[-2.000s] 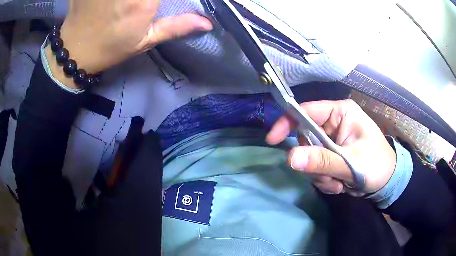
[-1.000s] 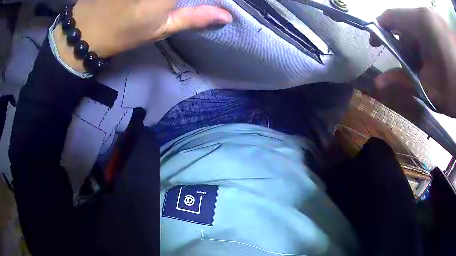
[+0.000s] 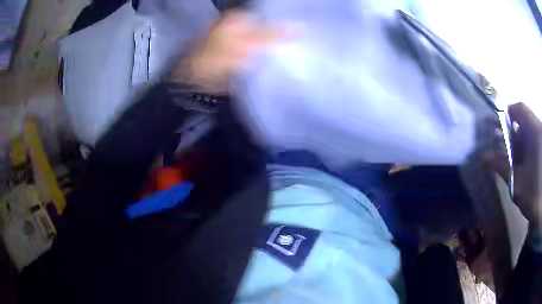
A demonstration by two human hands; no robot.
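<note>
A light grey-lavender garment panel (image 3: 350, 101) hangs, strongly blurred, over the lap and the front edge of the table. My left hand (image 3: 223, 50) is at its upper left, blurred, with the thumb over the cloth and the fingers hidden; it appears to grip the panel. My right hand (image 3: 528, 160) is dark and cut off at the right edge. A thin bright strip lies beside it, and I cannot tell whether it is part of the shears.
The bright white table (image 3: 487, 41) fills the upper right. Another light panel (image 3: 98, 77) with dark slit lines hangs at the upper left. Orange and blue items (image 3: 160, 202) lie below my left sleeve. A yellow strip (image 3: 44, 166) and a pale device are at the far left.
The view has shifted. My left hand has moved right with the panel, which now hangs lower over the lap. My right hand has gone lower at the right edge; the shears are no longer clearly visible.
</note>
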